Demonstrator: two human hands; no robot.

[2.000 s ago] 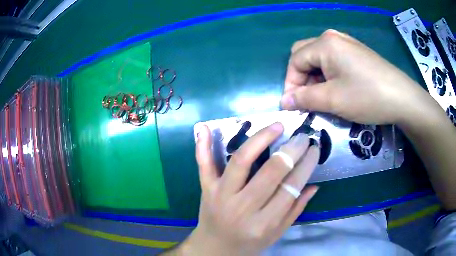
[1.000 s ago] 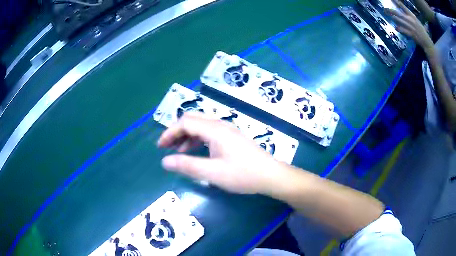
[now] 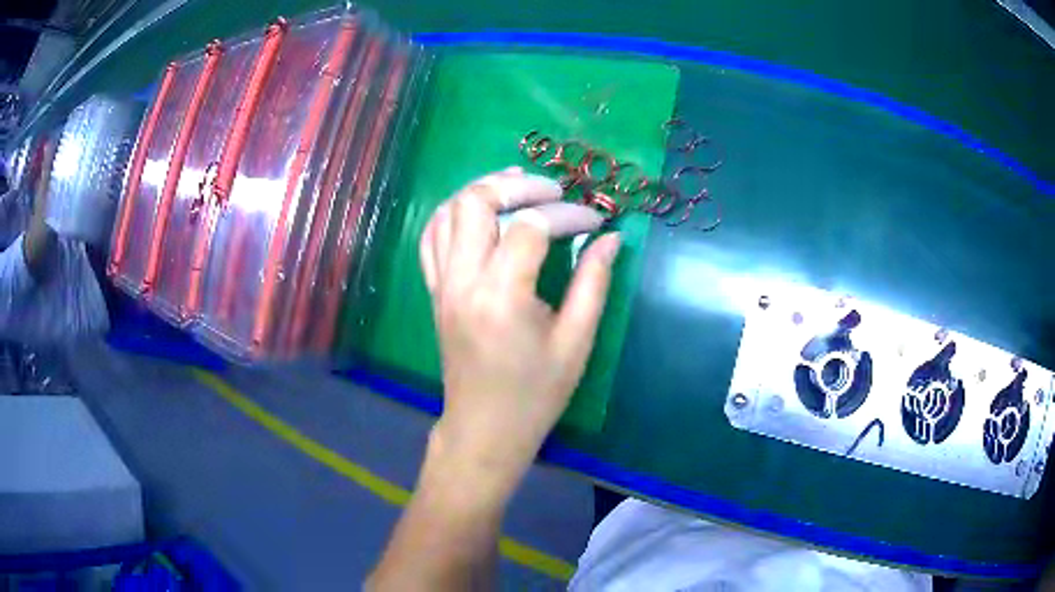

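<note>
My left hand (image 3: 503, 278) reaches over the green mat, with white covers on some fingers. Its fingertips are at the near side of a loose pile of copper rings (image 3: 631, 179). The thumb is a little apart from the fingers; whether a ring is between them cannot be told. The rings lie partly on the mat and partly past its right edge. A silver plate (image 3: 777, 407) with three round openings lies at the lower right. Its middle opening shows coppery loops. My right hand is out of the picture.
Clear trays with red-orange strips (image 3: 237, 174) are stacked left of the green mat (image 3: 486, 104). Blue tape (image 3: 740, 526) runs along the near and far sides of the dark green surface. Another person's arm (image 3: 38, 231) shows at the far left.
The view has swung left from the plates to the rings and trays. The hand that was over the plates is out of view, and my left hand is now at the rings.
</note>
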